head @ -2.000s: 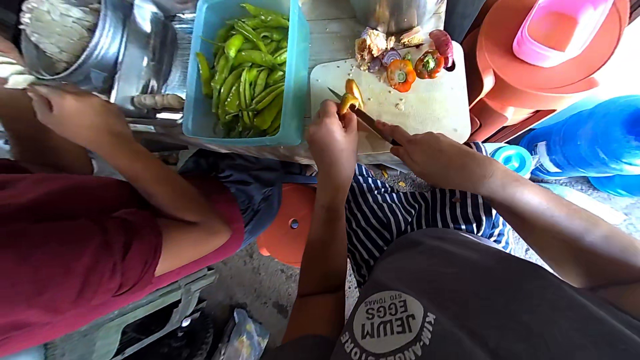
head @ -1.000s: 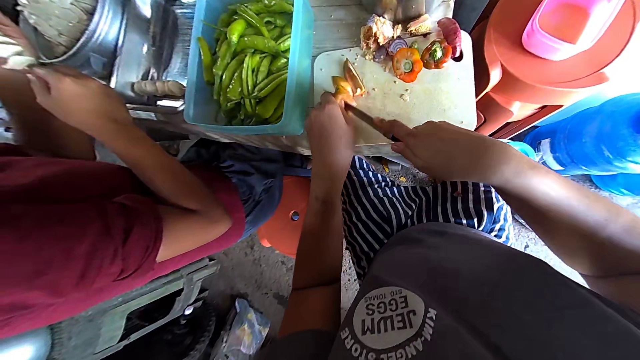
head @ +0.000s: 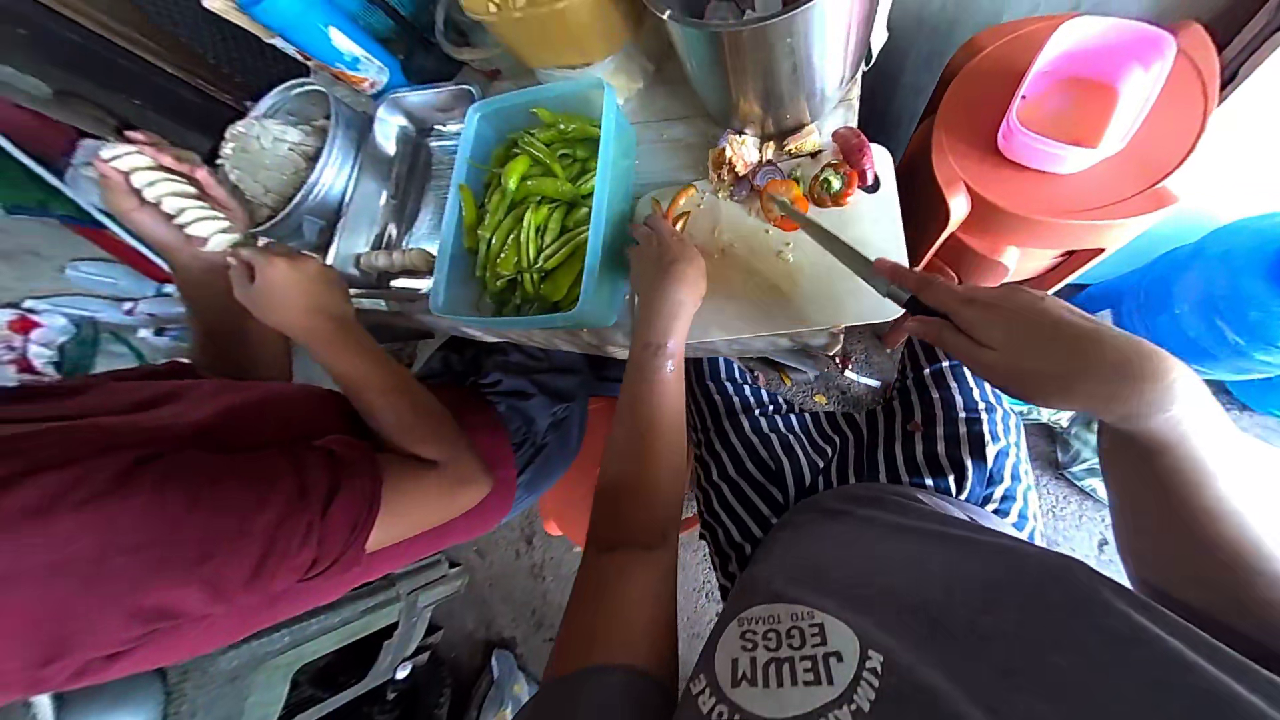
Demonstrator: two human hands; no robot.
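My right hand [head: 985, 325] grips the dark handle of a kitchen knife [head: 840, 250], whose blade tip reaches an orange bell pepper piece [head: 784, 205] on the white cutting board [head: 835, 295]. At the board's left edge my left hand [head: 668, 265] touches orange pepper strips [head: 680, 205]; its fingertips are partly hidden, so its hold is unclear. Along the board's far side lie a pepper top with green stem [head: 832, 184], a cut red onion [head: 767, 177], a dark red piece [head: 854, 155] and pale scraps [head: 740, 155]. Left of the board stands a blue tub [head: 612, 200] of green chili peppers [head: 540, 220].
A steel pot [head: 765, 70] stands behind the board, and red plastic stools [head: 950, 130] with a pink container [head: 1130, 90] are at right. At left a person in a maroon shirt [head: 200, 520] holds folded dough beside a metal pot [head: 340, 160] and a metal tray [head: 385, 190].
The knife has left the pepper at my left hand and now reaches the pepper piece at the board's far side. My left hand has moved to the board's left edge. The view has tilted upward.
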